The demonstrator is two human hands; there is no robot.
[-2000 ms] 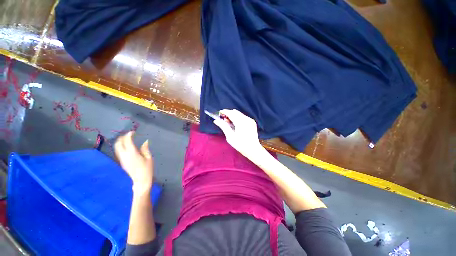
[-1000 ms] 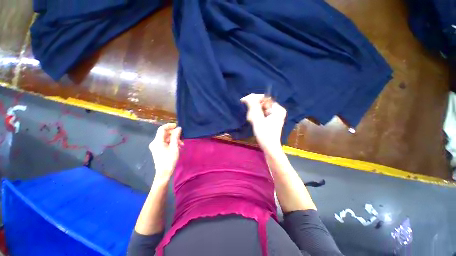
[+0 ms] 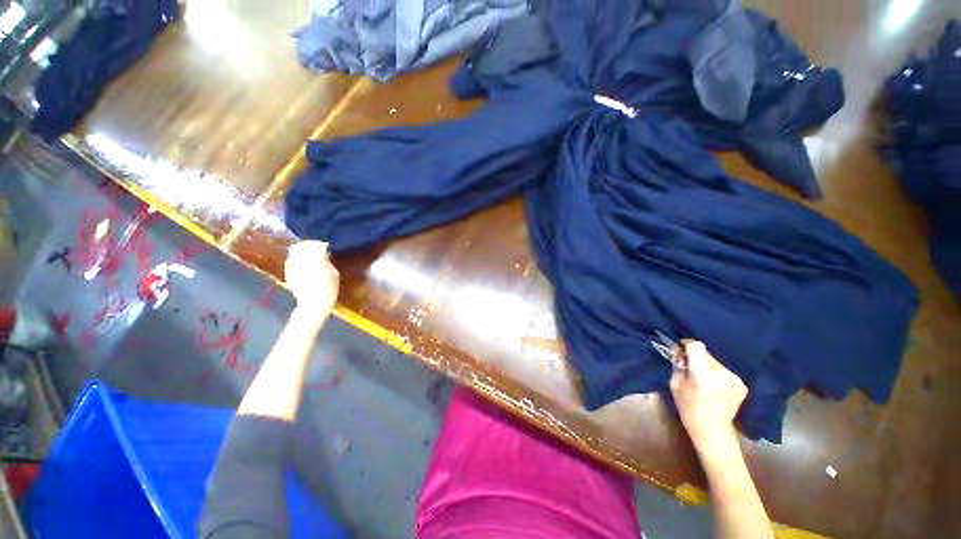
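A bundle of navy garments (image 3: 674, 242) lies on the shiny brown table, gathered at the middle by a narrow white tie (image 3: 614, 104). One part spreads toward me on the right; another navy part (image 3: 422, 184) reaches out to the left. My right hand (image 3: 708, 392) holds small silver thread snips (image 3: 666, 348), points toward the upper left, over the lower edge of the right part. My left hand (image 3: 313, 276) is at the table edge, just below the end of the left part. Its fingers look curled; whether they pinch cloth or thread is hidden.
A grey-blue pile (image 3: 406, 37) lies at the back. Other navy piles lie at the far left (image 3: 105, 63) and right edge (image 3: 933, 137). Yellow tape (image 3: 374, 327) runs along the table edge. A blue bin (image 3: 174, 453) stands below left on the grey floor with red thread scraps.
The view has shifted, showing more of the table and the bundle's tied middle. My left hand has moved from the right part's lower corner to near the left part. The snips remain in my right hand.
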